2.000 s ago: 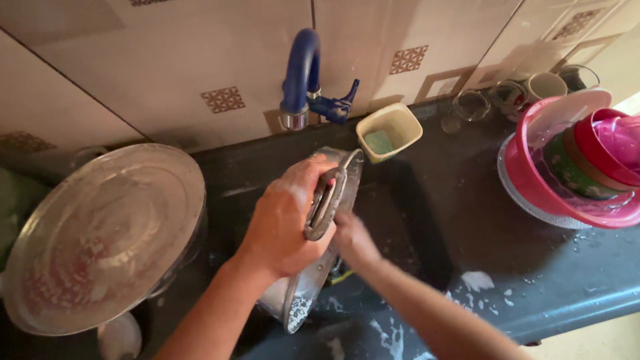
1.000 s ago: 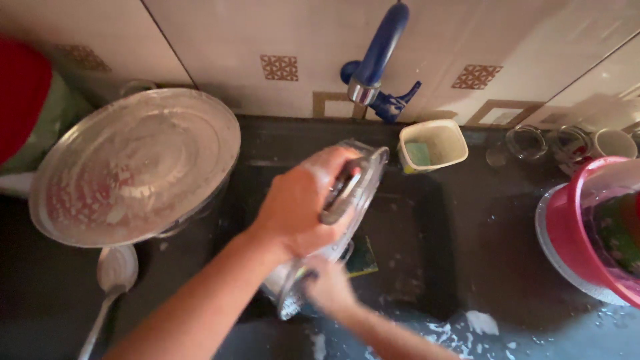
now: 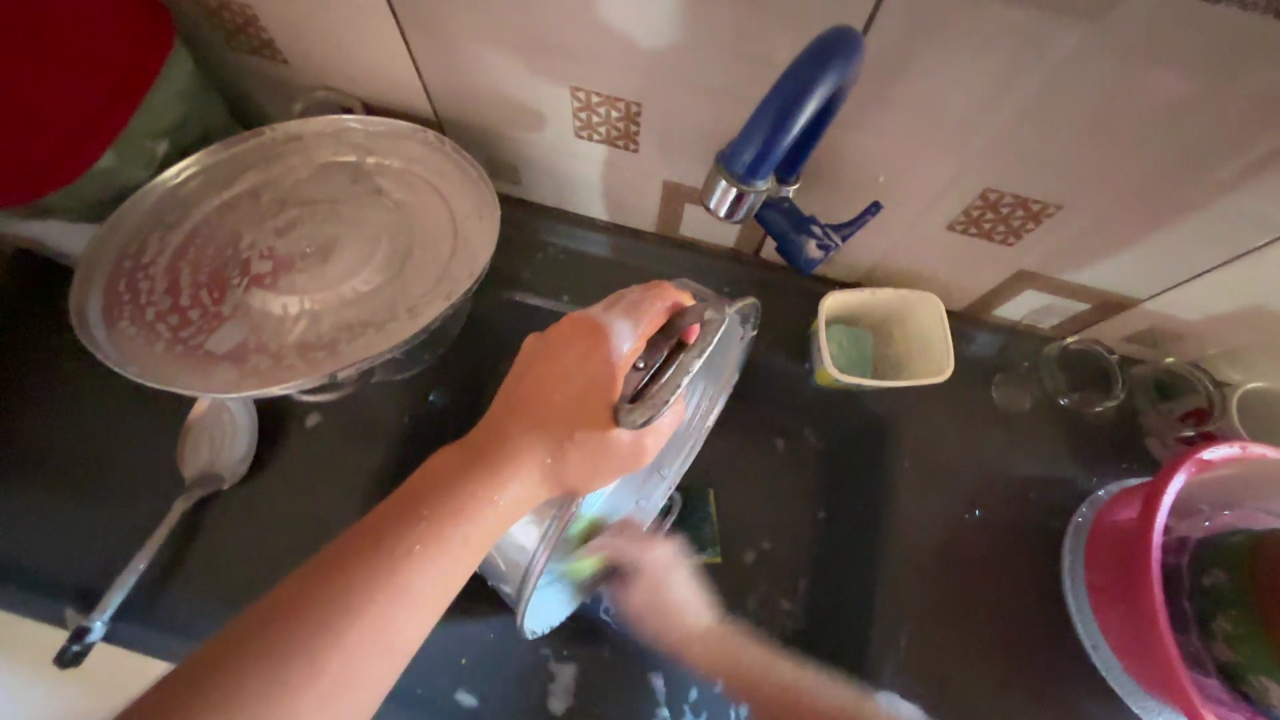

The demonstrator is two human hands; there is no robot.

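My left hand (image 3: 580,400) grips a metal pot (image 3: 650,480) by its loop handle (image 3: 655,375), holding it tipped on its side over the dark sink. Blurred by motion, my right hand (image 3: 655,585) is at the pot's lower rim with a yellow-green scrubber (image 3: 588,560) at its fingers, touching the inside of the pot. Behind it, a dark pad with a yellow edge (image 3: 703,525) lies in the sink. The blue faucet (image 3: 785,120) rises beyond the pot.
A large soapy metal lid (image 3: 300,250) rests on a vessel at left, with a metal serving spoon (image 3: 218,440) below it. A cream plastic tub (image 3: 935,340) holds a green bar. Glasses (image 3: 1083,375) and a pink basin (image 3: 1130,570) with dishes stand at right.
The view has shifted left, bringing the spoon and a red object into sight. My left hand keeps hold of the pot, while my right hand has moved about near its lower rim.
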